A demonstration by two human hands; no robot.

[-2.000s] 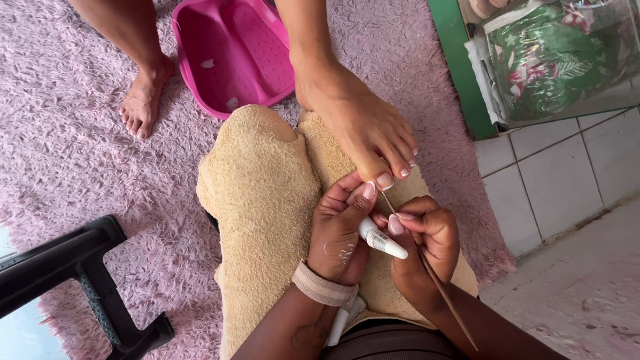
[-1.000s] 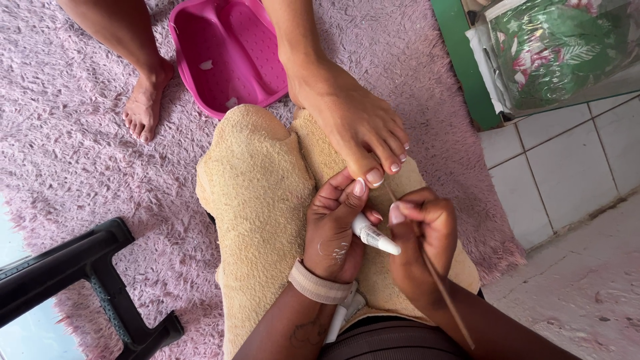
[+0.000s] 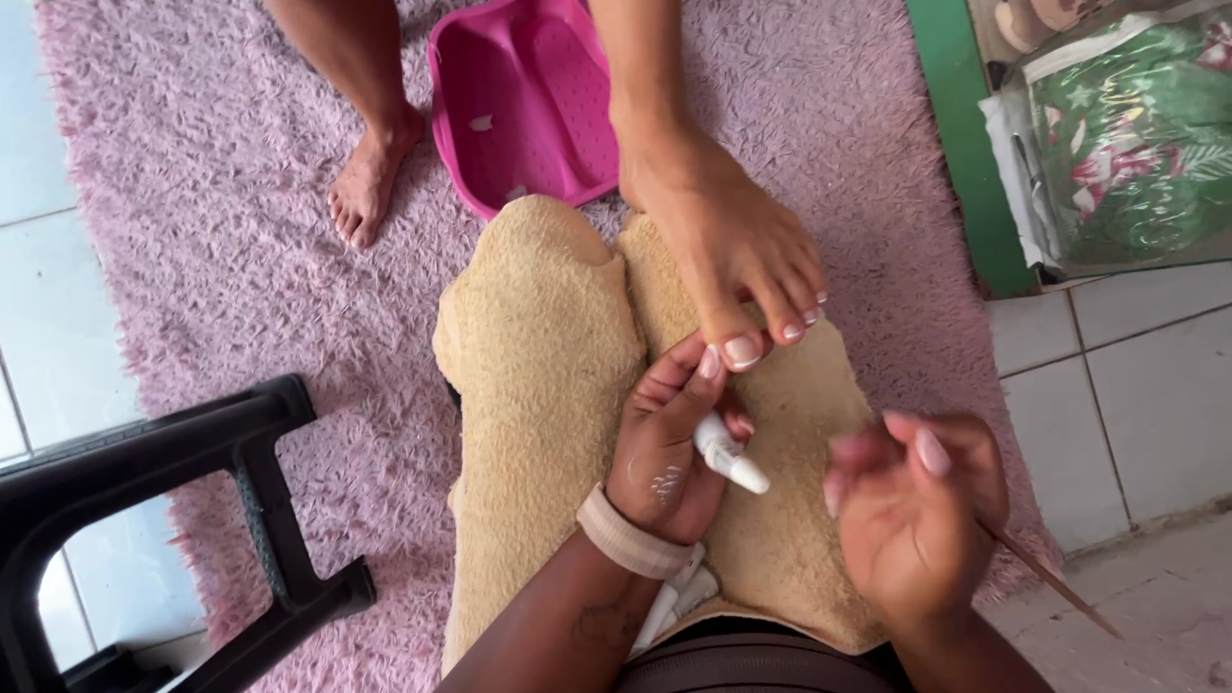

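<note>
Another person's foot (image 3: 722, 221) rests on the beige towel (image 3: 549, 385) over my lap, its nails tipped in white. At the big toe are the thumb and fingertips of my left hand (image 3: 674, 433), which also holds a small white tube (image 3: 730, 454) with a tapered tip against the palm. White marks show near that wrist. My right hand (image 3: 914, 510), partly blurred, is raised to the right of the towel, apart from the foot. A thin brown stick-like handle (image 3: 1049, 582) sticks out behind it; its other end is hidden.
A pink plastic foot basin (image 3: 525, 106) stands on the pink shaggy rug (image 3: 212, 192) beside the person's other foot (image 3: 371, 183). A black plastic stool (image 3: 269, 529) is at lower left. Upper right, a green-edged surface (image 3: 948, 144) holds a clear-wrapped package (image 3: 1136, 154). White strap-like pieces (image 3: 679, 602) lie at my lap.
My right hand has moved away from the toes to the right, taking the thin handle with it. My left hand stays at the big toe with the white tube.
</note>
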